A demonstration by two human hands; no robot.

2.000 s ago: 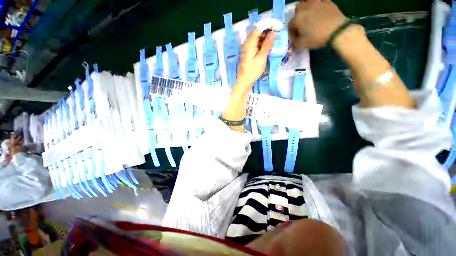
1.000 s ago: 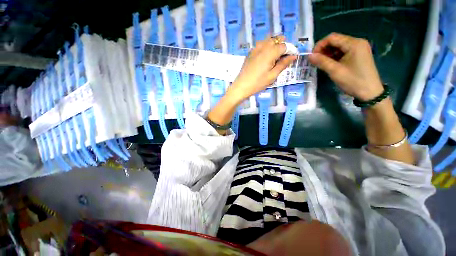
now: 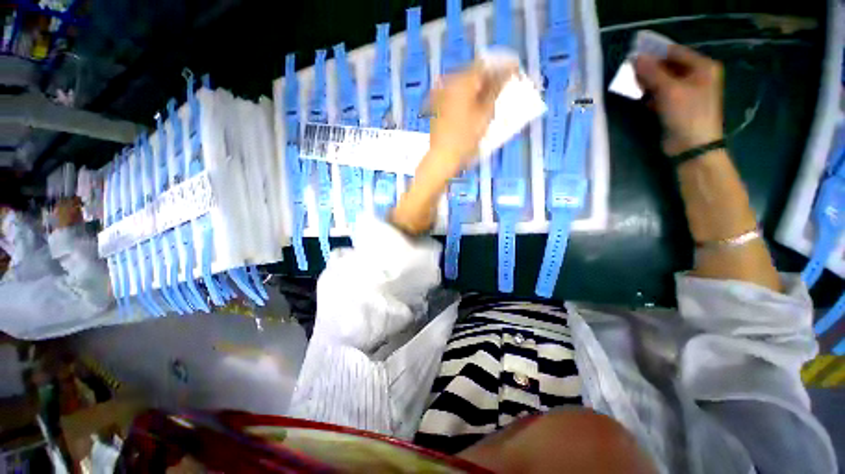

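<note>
Light-blue digital watches [image 3: 566, 192] lie in rows in a white foam tray [image 3: 596, 157], their straps hanging past its front edge. My left hand [image 3: 460, 116], blurred, holds the barcode label strip [image 3: 371, 146] above the tray. The strip's printed part runs left across the watches; a blank white part bends up beside my fingers. My right hand [image 3: 681, 91] is over the green bench right of the tray, with a small white piece [image 3: 628, 81] in its fingertips. Whether that piece bears print cannot be told.
A stack of foam trays [image 3: 243, 176] with hanging straps and a label strip stands at the left. Another foam tray [image 3: 804, 208] with watches is at the right edge. Another person's pale sleeve [image 3: 69, 287] shows at far left. Dark-green bench [image 3: 639, 199] lies between the trays.
My right hand has moved away from the strip, up and right, with a white piece in its fingers. My left hand has moved up slightly, and the strip's right part is now bent up.
</note>
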